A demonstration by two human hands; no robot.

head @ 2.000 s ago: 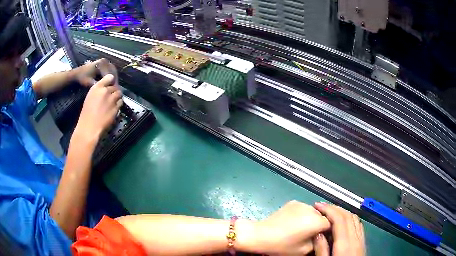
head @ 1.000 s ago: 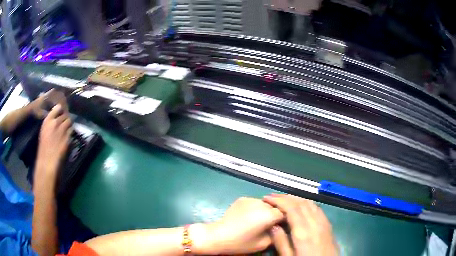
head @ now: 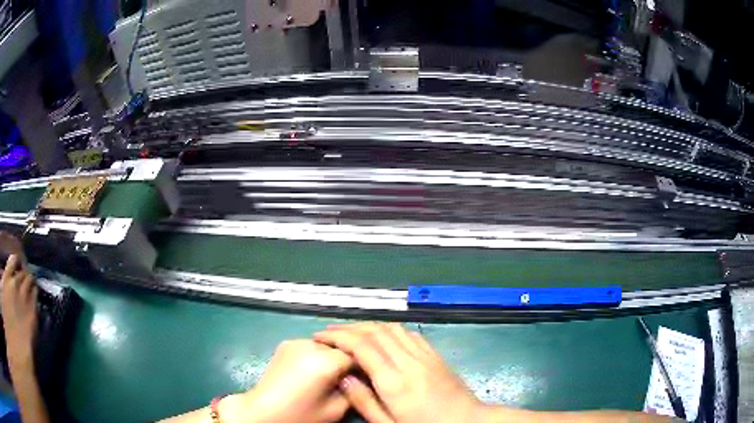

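My bare left hand, with a bracelet at the wrist, is folded closed in front of me at the lower middle. My right hand lies over its fingers, and the two hands touch. Neither shows anything held, though the left fingertips are hidden. Both are above the glossy green bench top. A bright blue bar sits on the front rail, beyond my hands and to their right.
A green conveyor belt runs behind the front rail. A brass-coloured fixture sits on the left belt by white end blocks. A co-worker's hand and black tray are at left. A pen lies on paper at right.
The view has swung right, so the co-worker is mostly out of frame and the paper and pen show fully. My hands stay clasped. The blue bar appears nearer the middle.
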